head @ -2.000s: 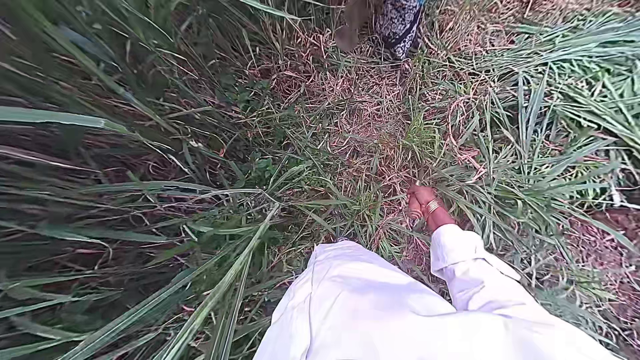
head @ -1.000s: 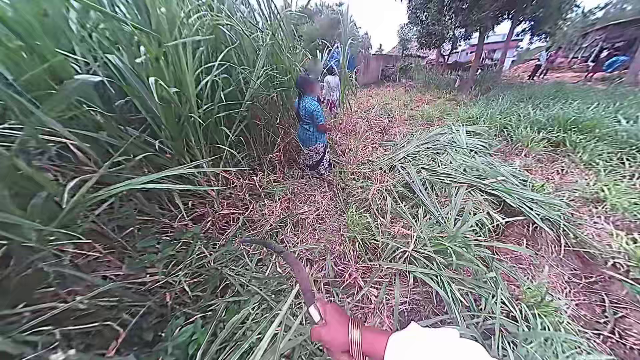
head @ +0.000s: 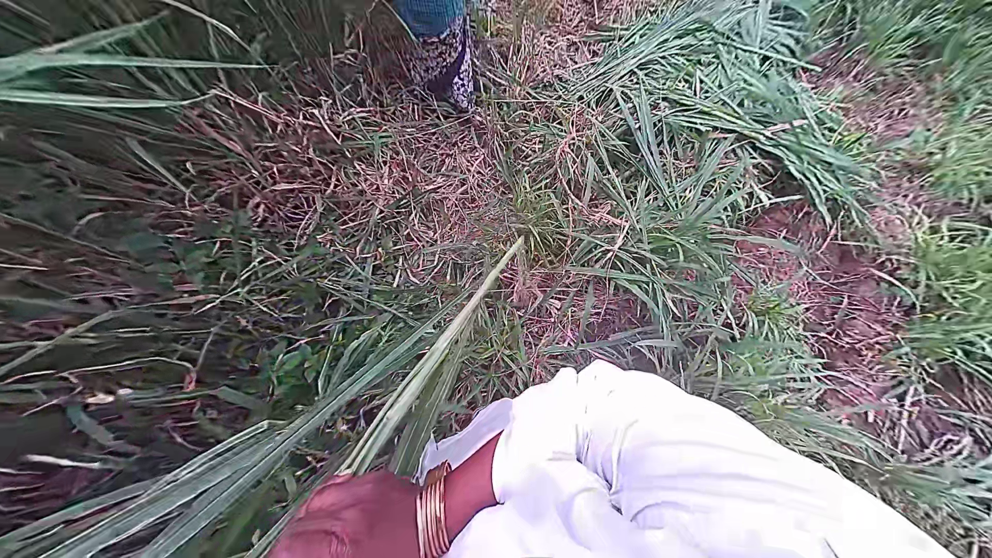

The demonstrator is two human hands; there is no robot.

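Note:
At the bottom left, my left hand (head: 349,515), with several thin gold-coloured bangles at the wrist, is closed around long green grass blades (head: 434,360). The pale stalk end points up and to the right, over the ground, while the leaves fan out toward the lower left. A loose white sleeve (head: 542,465) covers the upper part of the arm. White cloth (head: 697,465) fills the lower right. My right hand is not in view, and the sickle cannot be seen.
A person in a patterned skirt (head: 457,66) stands ahead at the top. Cut green grass (head: 721,93) lies in a heap at the upper right. Tall grass (head: 70,139) stands on the left. Dry stalks and short tufts cover the ground between them.
The view has tilted strongly down since one second ago. The right hand and its sickle, visible then, have left view. My left hand with the grass has come into view.

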